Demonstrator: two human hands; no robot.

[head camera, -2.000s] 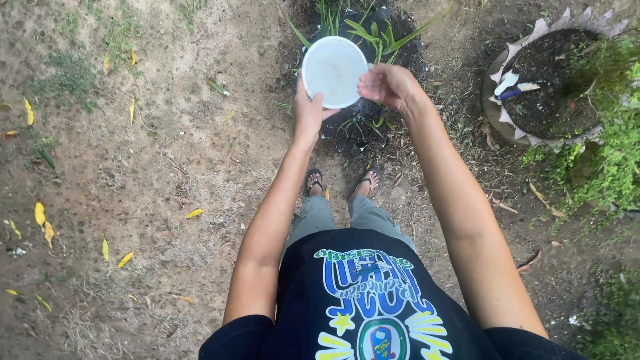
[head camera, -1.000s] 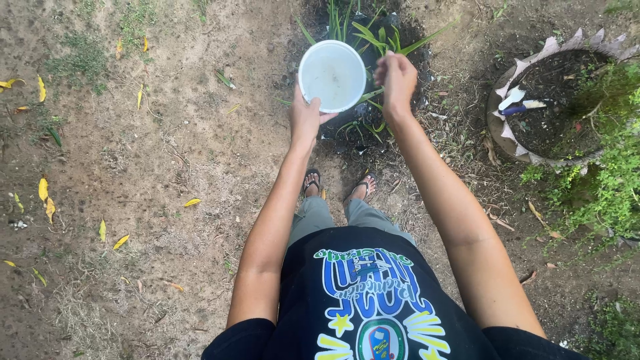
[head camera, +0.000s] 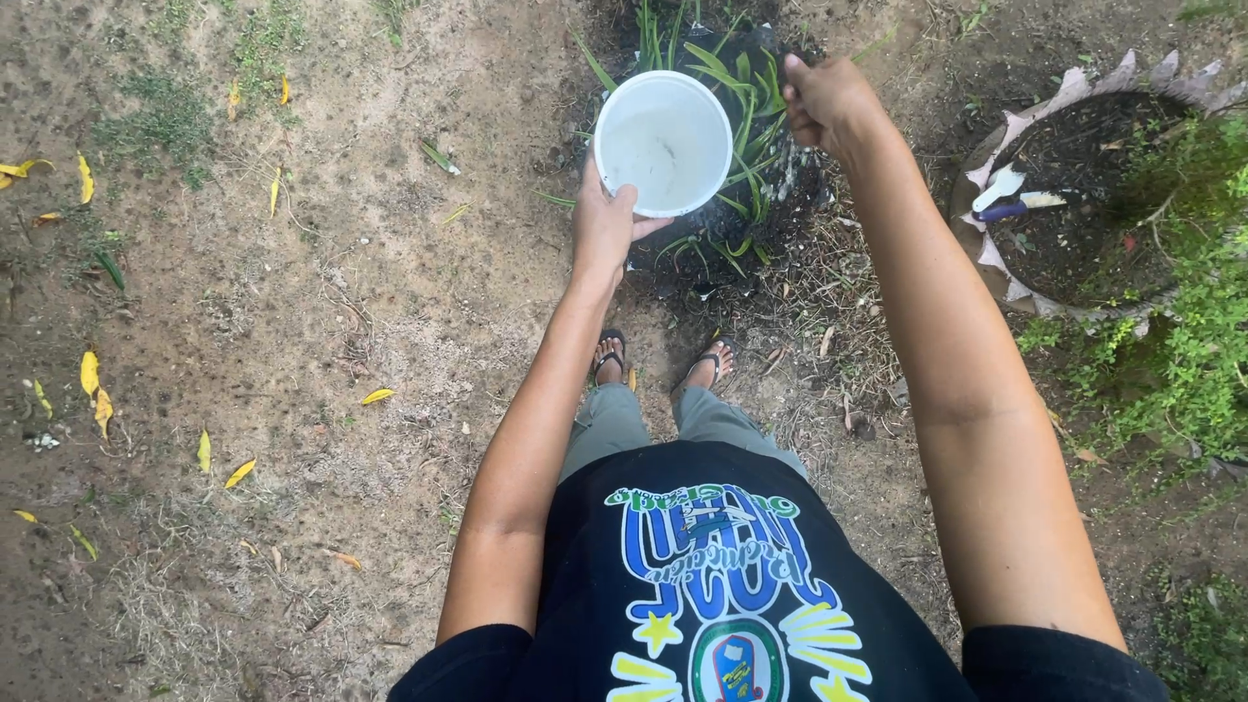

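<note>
My left hand [head camera: 606, 219] grips the rim and side of a round white plastic tub [head camera: 663, 144], its thumb over the near edge. Looking into the tub, I see a pale inside with a few small dark specks. To the right of the tub, my right hand [head camera: 827, 102] is raised with its fingers curled together; whether something small lies between them is hidden. Below both hands grows a clump of long-leaved green plants [head camera: 746, 136] in dark soil. Pale streaks, perhaps falling drops or grains, show just under my right hand.
At the right, a planter with a jagged rim [head camera: 993, 166] holds dark soil, a white tool head [head camera: 999, 187] and a purple-handled tool [head camera: 1002, 212]. A leafy green bush [head camera: 1194, 253] overhangs it. My sandaled feet stand on dry ground below the plants; yellow leaves [head camera: 90, 372] are scattered left.
My right hand has moved away from the tub's rim to the right, over the plants, and its fingers have curled. My left hand keeps its grip on the tub.
</note>
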